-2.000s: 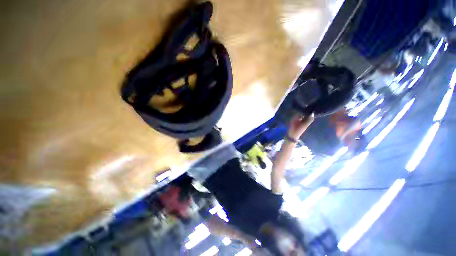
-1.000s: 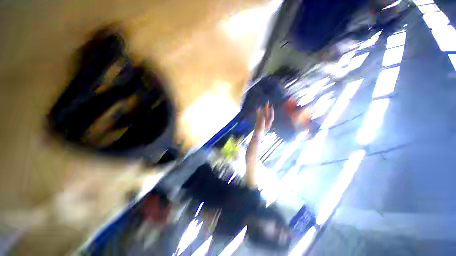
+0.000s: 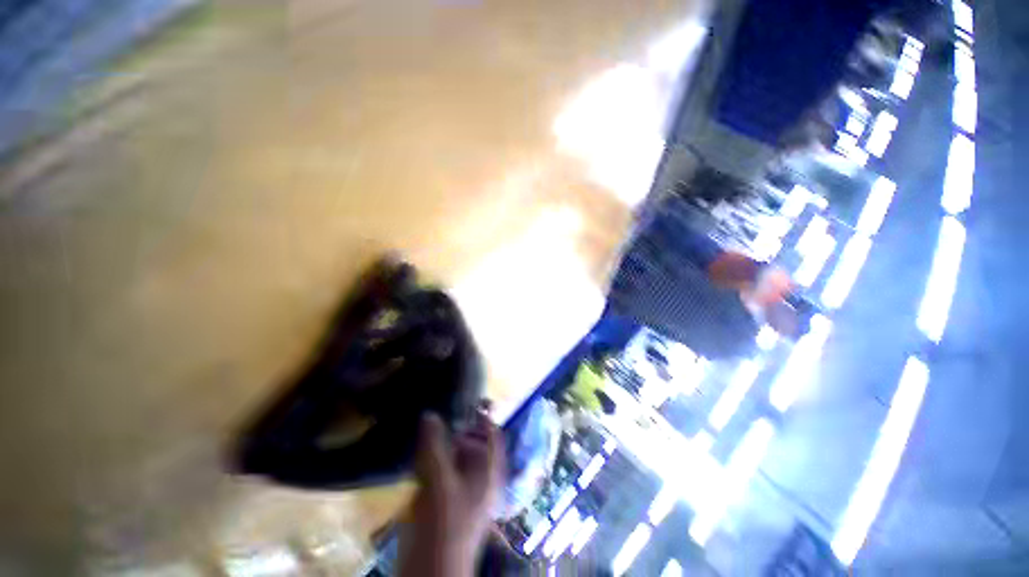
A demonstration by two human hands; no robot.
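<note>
A black headband [image 3: 372, 389] lies on the glossy wood-coloured table [image 3: 260, 192], left of the table's bright edge. It is blurred. A bare hand [image 3: 457, 473] comes from the bottom edge, its fingers at the headband's near side. It appears to belong to the person across the table, though blur makes this uncertain. Whether it grips the band cannot be told. Neither my left hand nor my right hand can be made out.
A person's grey clothing [image 3: 688, 282] shows beyond the table edge. A dark blue surface [image 3: 790, 62] is at the top. Long ceiling lights [image 3: 880, 462] run along the right. The view is tilted sideways.
The headband shows lower and further right than one second ago, and the hand is now at it. The view has shifted. The raised forearm and dark-clothed torso seen earlier are no longer clear.
</note>
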